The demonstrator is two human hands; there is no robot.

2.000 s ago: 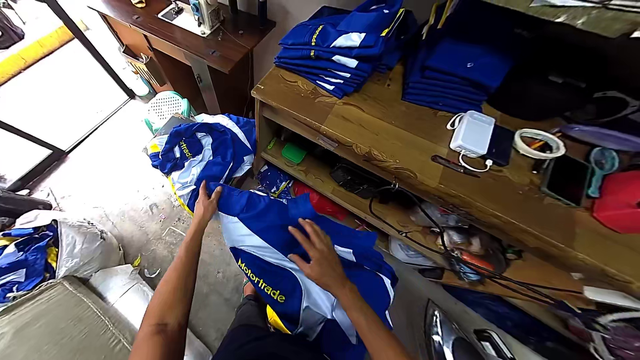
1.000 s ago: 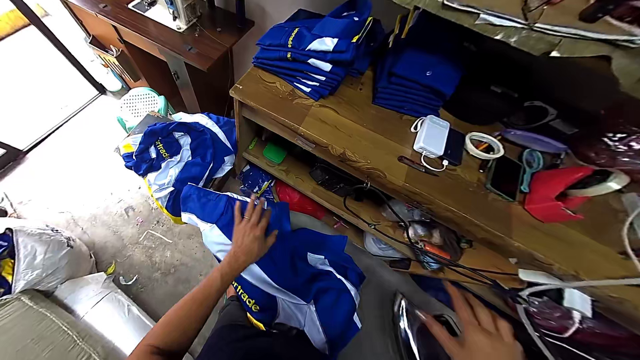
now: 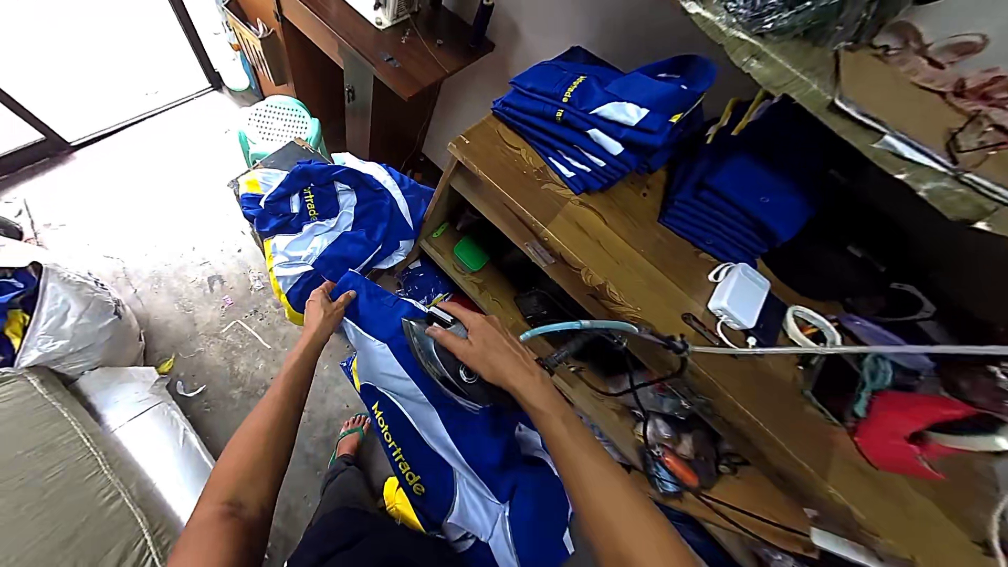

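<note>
A blue, white and yellow garment (image 3: 425,417) with yellow lettering lies stretched out in front of me. My left hand (image 3: 324,311) pinches its far left corner between thumb and fingers. Around the handle of a clothes iron (image 3: 449,366) my right hand (image 3: 488,350) is closed, and the iron's soleplate rests on the blue and white cloth near that corner. A pale blue sleeve covers part of the cord (image 3: 579,327) behind the iron. Just past my left hand, more blue and white garments (image 3: 339,213) lie in a heap.
Folded garments (image 3: 598,118) and dark blue folded cloth (image 3: 732,189) are stacked on a wooden cabinet (image 3: 567,228), with a white power bank (image 3: 739,295) nearer. Cables and small items crowd its shelf. A green stool (image 3: 279,126) stands behind the heap; a white sack (image 3: 79,315) is at left.
My right hand has brought the iron from the right onto the garment. My left hand, flat on the cloth one second ago, now holds its far corner.
</note>
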